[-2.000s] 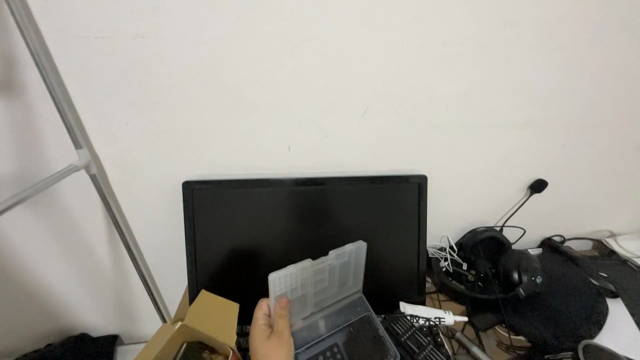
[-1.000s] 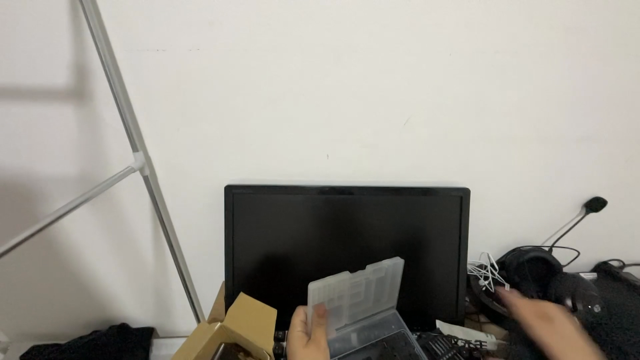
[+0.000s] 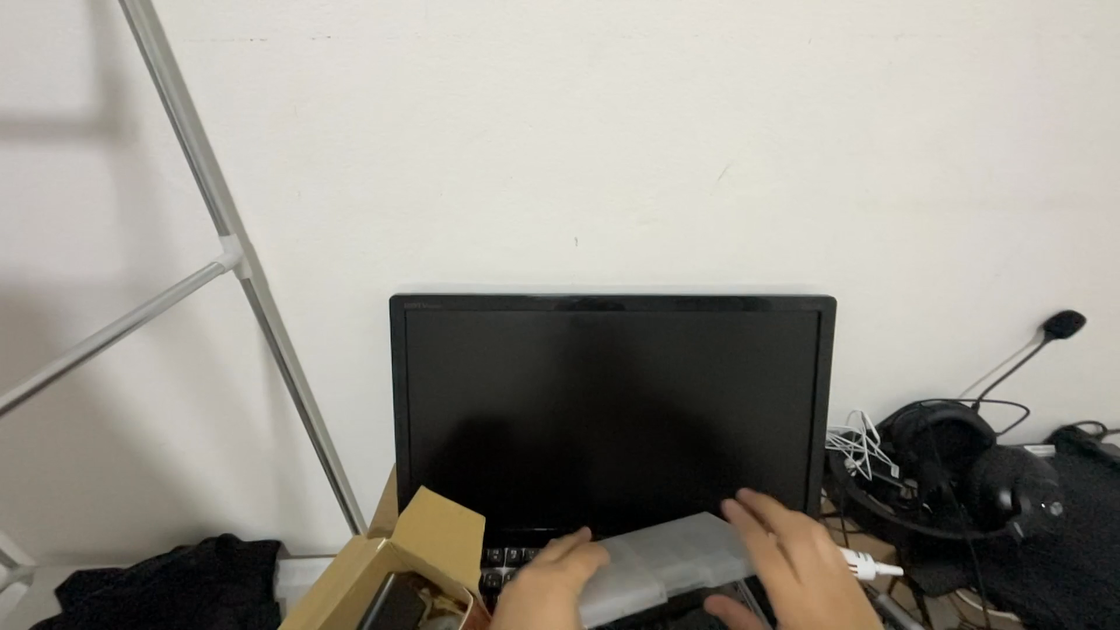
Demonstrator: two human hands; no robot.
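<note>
A translucent plastic case point(image 3: 661, 564) lies low in front of the monitor, its lid tilted over a base that holds something dark. My left hand point(image 3: 556, 582) is at the lid's left edge, with its fingertips on or right beside it. On the other side, my right hand point(image 3: 783, 560) is spread, its fingers apart by the lid's right edge; whether it touches the lid is not clear. An open cardboard box point(image 3: 437, 529) with dark items inside stands left of my left hand.
Behind the case stands a black monitor point(image 3: 612, 411), with a keyboard point(image 3: 507, 560) below. At right are a headset with a microphone point(image 3: 949, 446), white cables point(image 3: 862, 446) and a white nozzle tube point(image 3: 866, 564). Black cloth point(image 3: 175, 582) and a metal frame point(image 3: 184, 114) are at left.
The case's lid, upright before, is now lowered over the base. My right hand has come in from the right to the case. My left hand has stayed at the lid's left side.
</note>
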